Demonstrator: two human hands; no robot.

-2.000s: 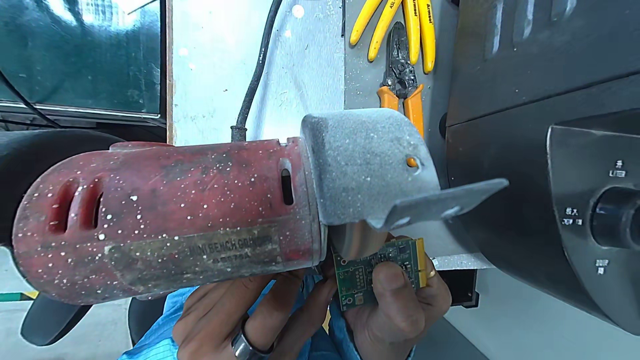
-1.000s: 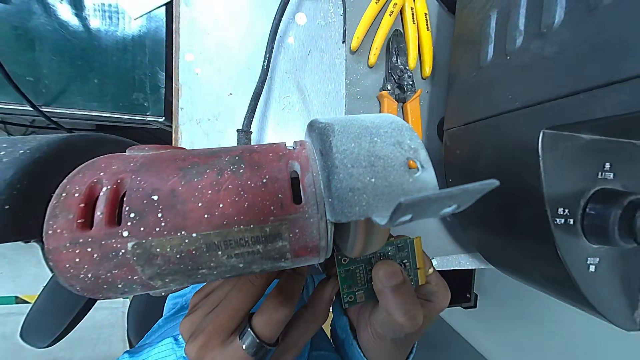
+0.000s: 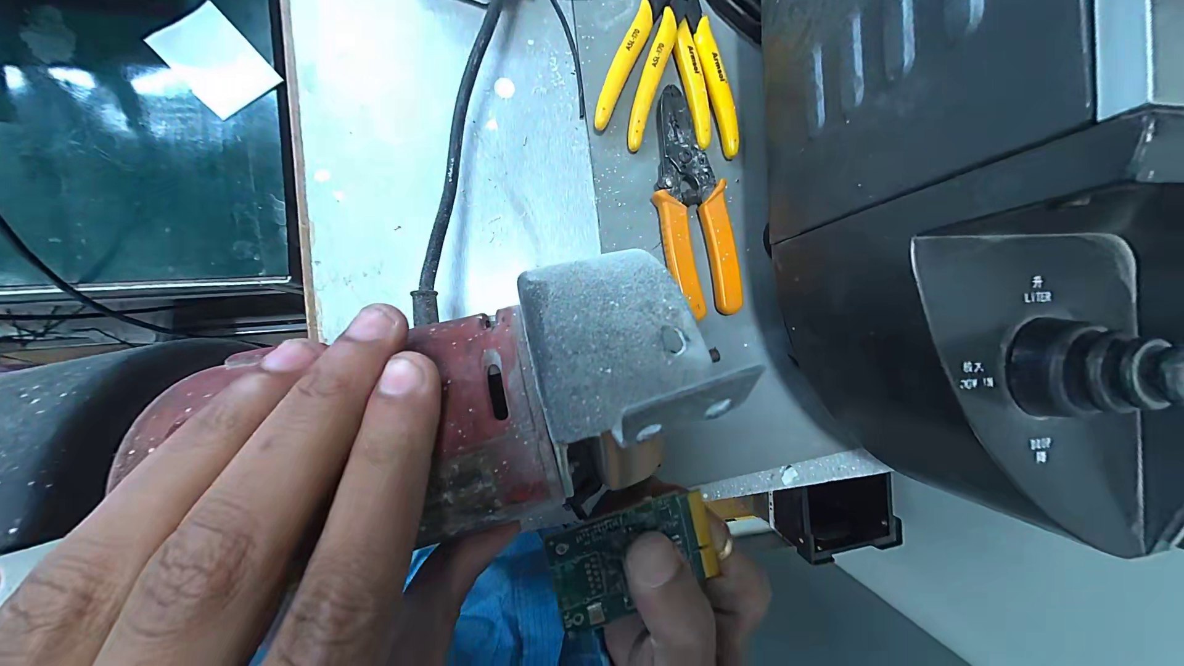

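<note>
A red mini bench grinder (image 3: 472,472), speckled with white, lies across the middle with its grey metal guard (image 3: 610,342) at the right end. My left hand (image 3: 277,481) lies over the red body, fingers spread along it, with what looks like the thumb below. A green circuit board (image 3: 592,564) with a yellow edge strip is pinched in my right hand (image 3: 680,592), thumb on its face. The board's upper edge is just under the grinding wheel (image 3: 632,460), which is partly hidden by the guard; whether they touch cannot be told.
Orange-handled wire strippers (image 3: 694,203) and yellow-handled pliers (image 3: 666,74) lie beyond the guard. A large black machine (image 3: 925,139) with a knob stands at the right. The grinder's black cord (image 3: 453,176) runs away over the bench. A dark screen (image 3: 139,185) is at upper left.
My left hand has moved from below the grinder, near the board, up onto its red body. The board stays in my right hand and now sits a little lower relative to the wheel.
</note>
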